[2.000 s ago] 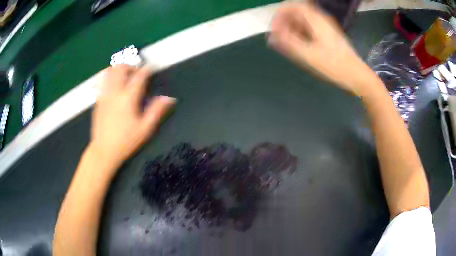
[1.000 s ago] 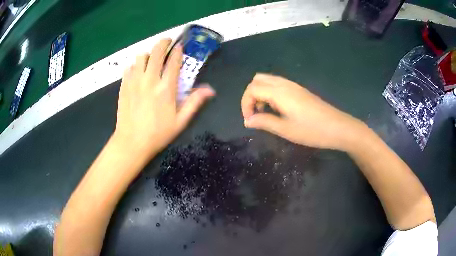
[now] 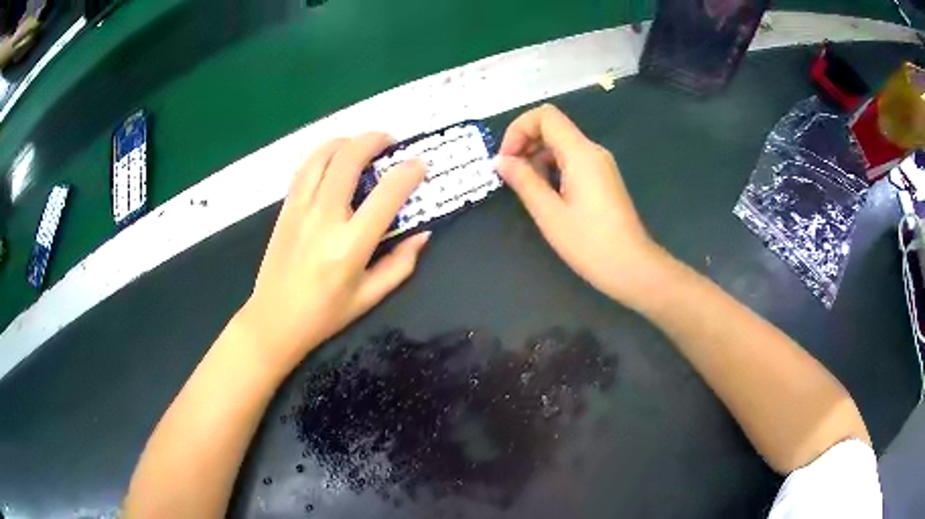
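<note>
A blue keypad circuit board [image 3: 451, 174] with a white, dotted keypad layer lies tilted at the worktop's white edge strip. My left hand [image 3: 330, 228] holds its left end, fingers over the face and thumb at the near edge. My right hand [image 3: 578, 198] is at the board's right end, thumb and index fingertips pinched together at its edge. Whatever the pinch may hold is too small to tell. A loose pile of tiny black parts [image 3: 436, 416] lies on the worktop below both hands.
Two more keypad boards [image 3: 130, 167] [image 3: 48, 235] lie on the green belt [image 3: 254, 71] at left. A dark glossy slab [image 3: 702, 41] lies across the edge strip at top right. A clear plastic bag [image 3: 806, 198] and a red and yellow container [image 3: 880, 137] are at right. A hand [image 3: 18, 41] shows top left.
The board has been drawn from the belt side onto the worktop edge and turned so its keypad end points right. My right hand has moved up to that end.
</note>
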